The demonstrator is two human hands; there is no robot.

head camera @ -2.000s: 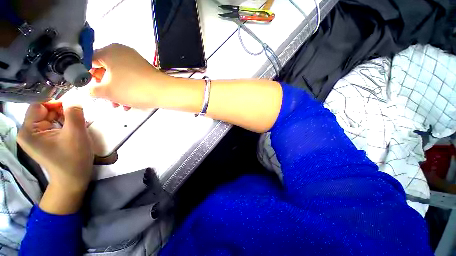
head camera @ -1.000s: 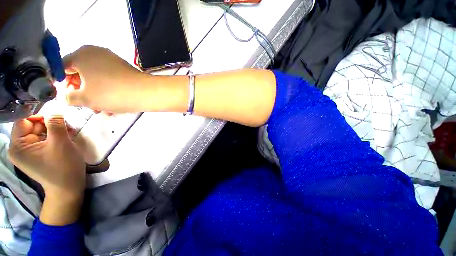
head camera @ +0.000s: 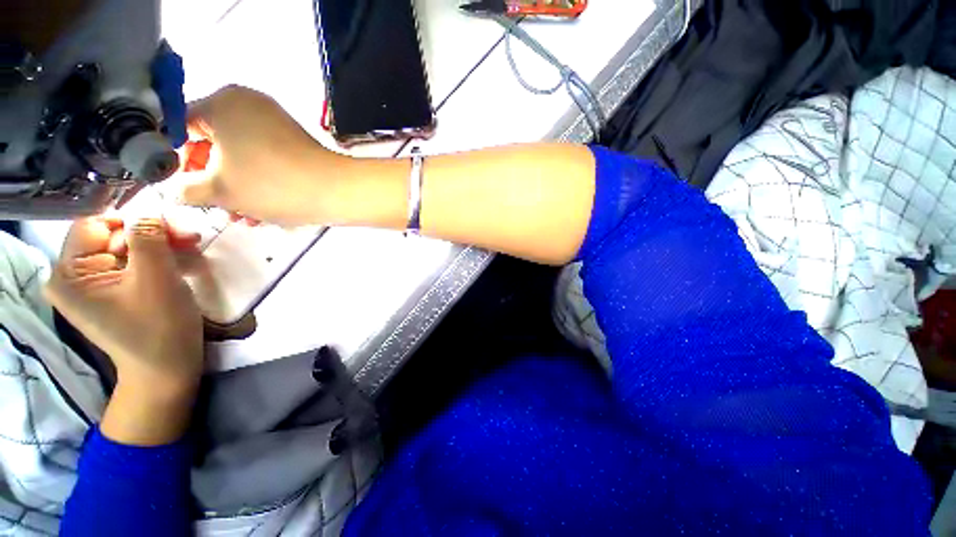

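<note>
My left hand (head camera: 134, 299) is just below the sewing machine head (head camera: 73, 115), with its thumb and fingertips close together. My right hand (head camera: 257, 157) is at the right side of the head, its fingers curled in near the needle area. Glare washes out the fingertips, and I cannot see whether either hand holds thread or cloth. The round grey knob (head camera: 150, 157) on the head is between my hands. Dark grey cloth (head camera: 257, 420) hangs over the table's front edge. White checked cloth (head camera: 31, 420) lies left of my left forearm.
A black smartphone (head camera: 375, 68) lies on the white table (head camera: 362, 252) behind my right forearm. Orange-handled snips (head camera: 545, 7) and a grey cord (head camera: 540, 79) are at the top. The ruler strip (head camera: 419, 320) runs along the edge. Black cloth (head camera: 692, 79) and white checked cloth (head camera: 807, 199) are heaped at right.
The view has shifted back and forth, moving the whole scene in the picture. My hands have stayed beside the machine head, with only small finger movements.
</note>
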